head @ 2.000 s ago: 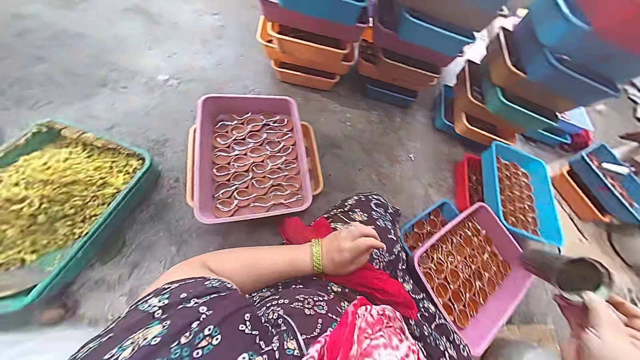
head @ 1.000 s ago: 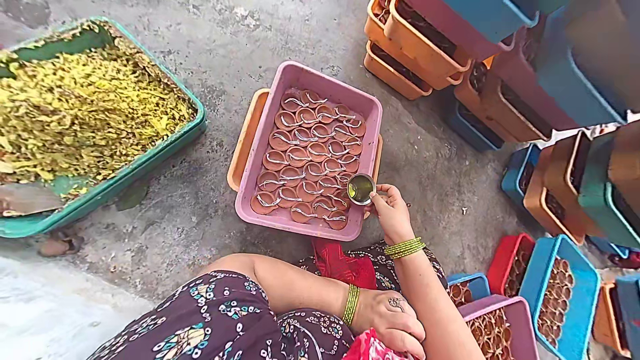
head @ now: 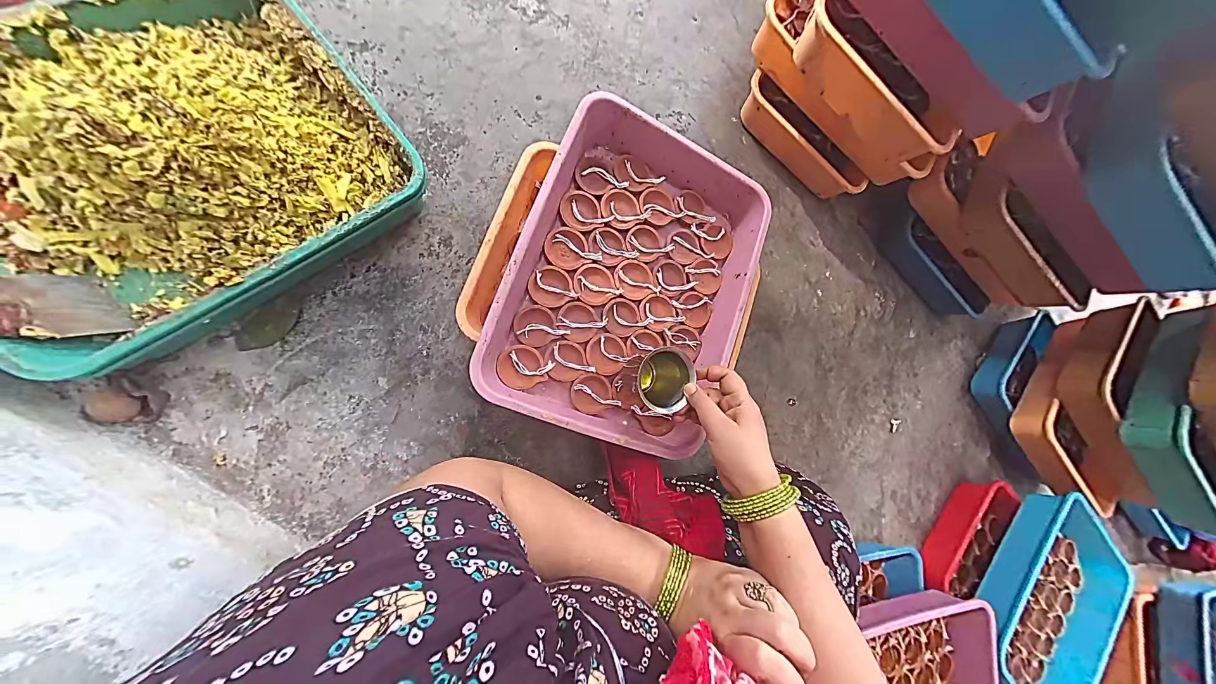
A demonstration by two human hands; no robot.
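Observation:
My right hand point(head: 731, 413) grips the rim of a small metal cup point(head: 666, 380) that holds yellowish-green liquid. The cup is over the near right corner of a pink plastic tray point(head: 494, 359). Rows of small clay lamps point(head: 596, 283) with white cotton wicks fill the tray, which rests on an orange tray point(head: 503, 242). My left hand point(head: 741, 613) lies on my lap under my right forearm, its fingers curled beside a red and white cloth point(head: 703, 655). Whether it holds the cloth I cannot tell. A plain red cloth point(head: 665, 503) lies between the pink tray and my lap.
At the left a green tub point(head: 413, 180) holds a heap of yellow petals and a flat piece. Stacked orange point(head: 874, 95), blue and maroon trays stand on the right. Nearer on that side are a blue tray point(head: 1107, 570) and a pink tray point(head: 983, 617) with clay lamps.
Two seconds ago my right hand was at the far right, beside the blue and pink trays. It has moved left with the cup to the pink tray of wicked lamps. The view has shifted.

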